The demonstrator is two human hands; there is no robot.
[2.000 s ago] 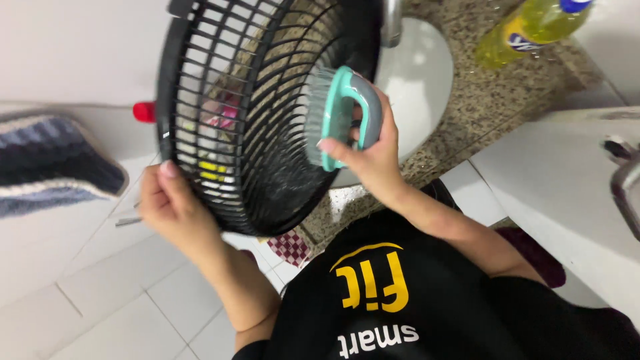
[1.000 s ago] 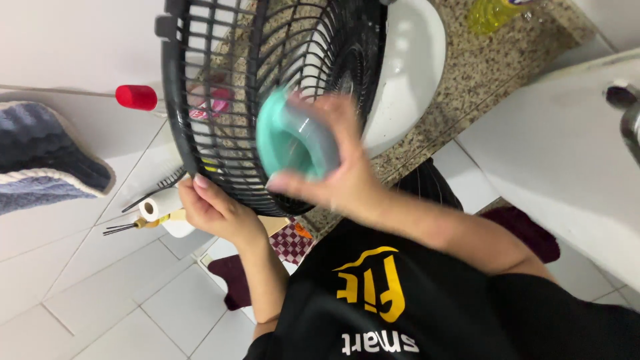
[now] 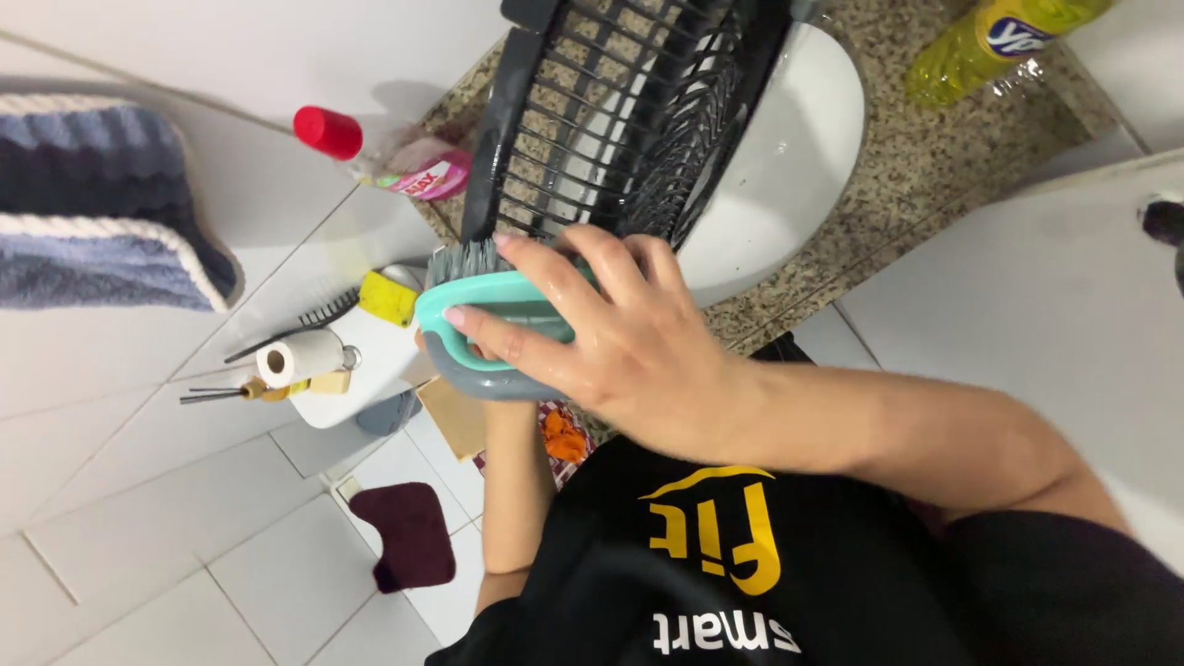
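A black plastic slatted grille [image 3: 592, 120], wet and tilted, stands over the white sink basin [image 3: 800, 157]. My right hand [image 3: 610, 324] grips the handle of a teal and grey scrubbing brush [image 3: 462, 370], whose grey bristles touch the grille's lower rim. Of my left hand [image 3: 422, 340] only a bit of finger shows at the brush's left end; the rest is hidden behind the brush, so its hold cannot be told. The left forearm rises below it.
On the speckled stone counter [image 3: 888, 185] stand a yellow liquid bottle [image 3: 980, 55] and a pink bottle with a red cap [image 3: 425, 171]. A toilet [image 3: 356, 342] at left bears a paper roll [image 3: 298, 359] and yellow sponge [image 3: 388, 298]. A towel [image 3: 102, 203] hangs upper left.
My right hand has moved the brush from inside the grille to its lower rim. My left hand, earlier plain at the rim, is now mostly hidden. The view has shifted.
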